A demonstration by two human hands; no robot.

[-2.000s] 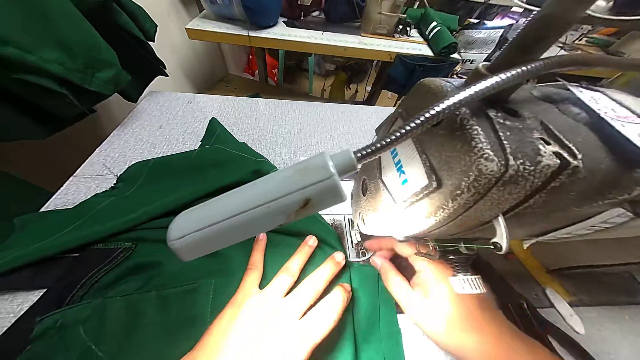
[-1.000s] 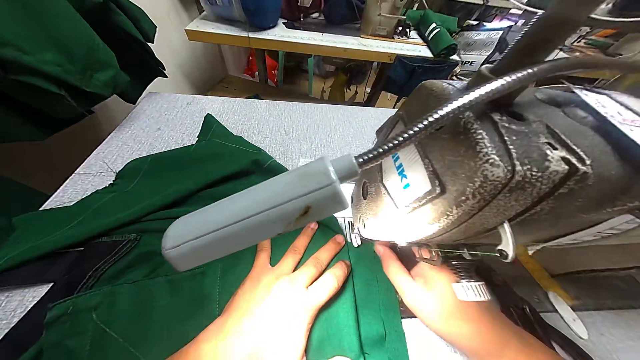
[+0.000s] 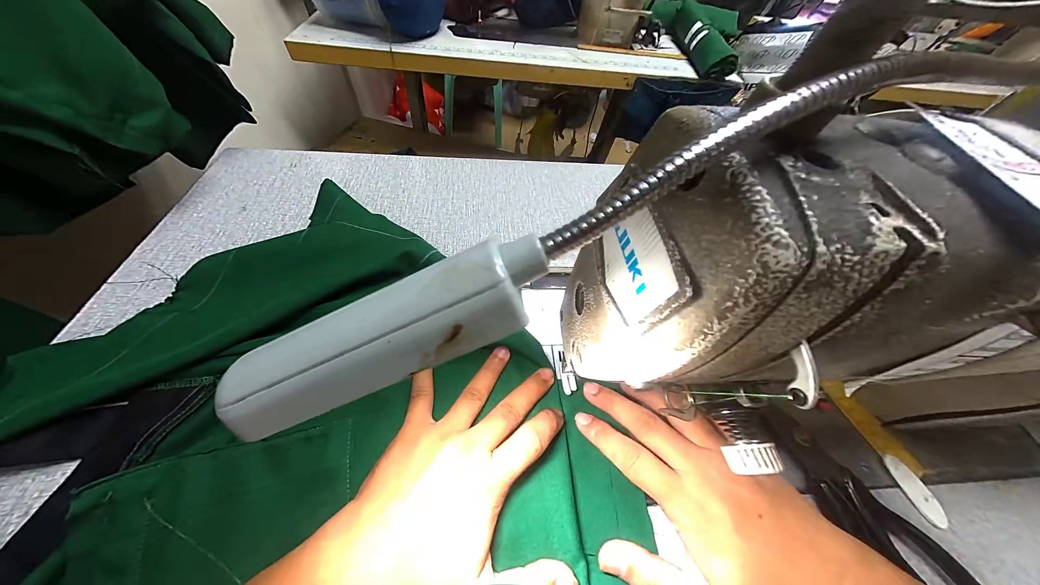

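Note:
Green fabric (image 3: 268,471) with stitched seams and a dark section lies over the sewing machine's bed. My left hand (image 3: 463,455) rests flat on it, fingers spread, left of a long seam or fold. On the right of that line, my right hand (image 3: 691,471) presses the cloth with its fingers apart. Just beyond both sets of fingertips is the metal presser foot (image 3: 567,372), beneath the head of a worn Juki sewing machine (image 3: 756,244). The needle is hidden by the machine head and glare. Green thread (image 3: 743,395) runs through a guide near my right hand.
A grey lamp (image 3: 374,341) on a flexible metal neck hangs over the cloth and my left hand. The grey tabletop (image 3: 487,191) extends behind. More green cloth (image 3: 89,97) hangs at upper left. Another table (image 3: 504,65) holding goods stands beyond. Black cables lie at lower right.
My right hand has moved from beside the presser foot and thread guide onto the fabric, with its fingers now spread. My left hand stays on the cloth.

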